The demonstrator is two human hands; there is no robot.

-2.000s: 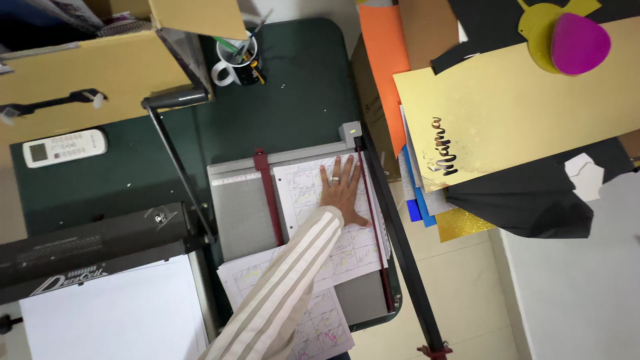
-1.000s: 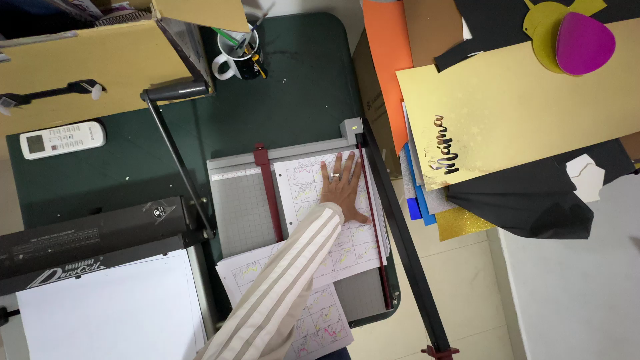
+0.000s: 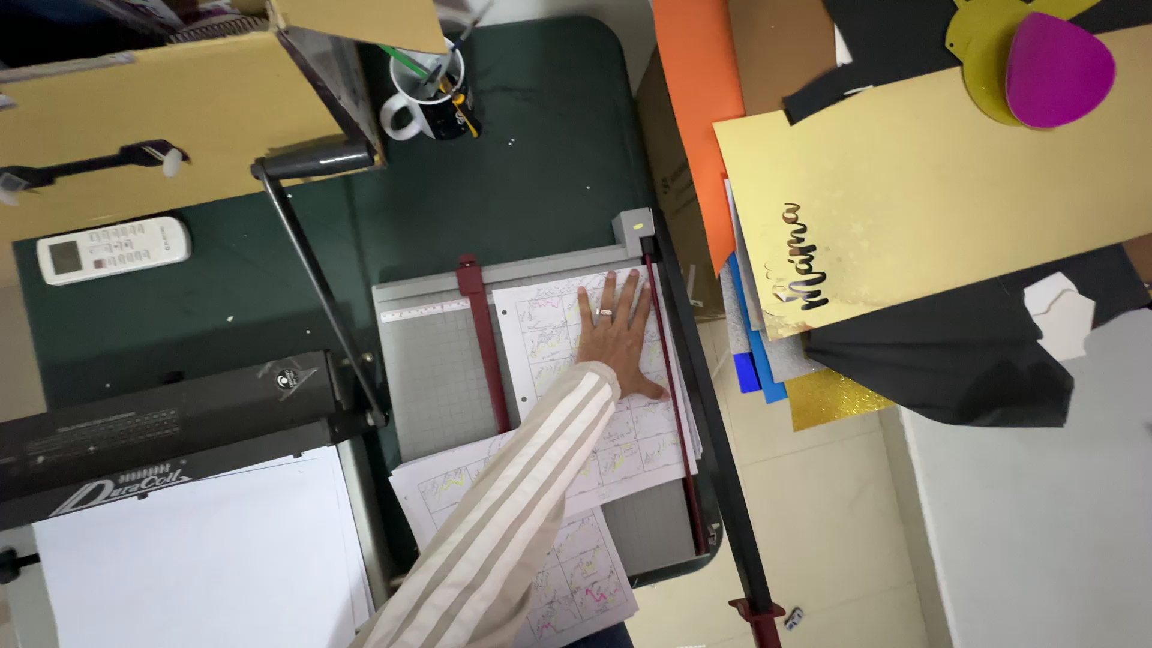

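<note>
My left hand (image 3: 619,337), palm down with the fingers spread and a ring on one finger, lies flat on a sheet of printed paper (image 3: 540,351). The sheet lies on the gridded bed of a guillotine paper trimmer (image 3: 432,378), near its dark red clamp bar (image 3: 670,378). A dark red paper stop (image 3: 486,346) crosses the bed at the paper's left. The trimmer's black blade arm (image 3: 711,405) runs along the right side, ending in a dark red handle (image 3: 760,612). More printed sheets (image 3: 585,576) lie below, partly under my sleeve. My right hand is out of view.
A black coil binding machine (image 3: 162,423) with white paper (image 3: 198,558) stands at left, its lever (image 3: 310,261) raised. Around the green table (image 3: 540,117) are a remote control (image 3: 112,250), a mug of pens (image 3: 427,90), a cardboard box (image 3: 180,117) and coloured card sheets (image 3: 900,180).
</note>
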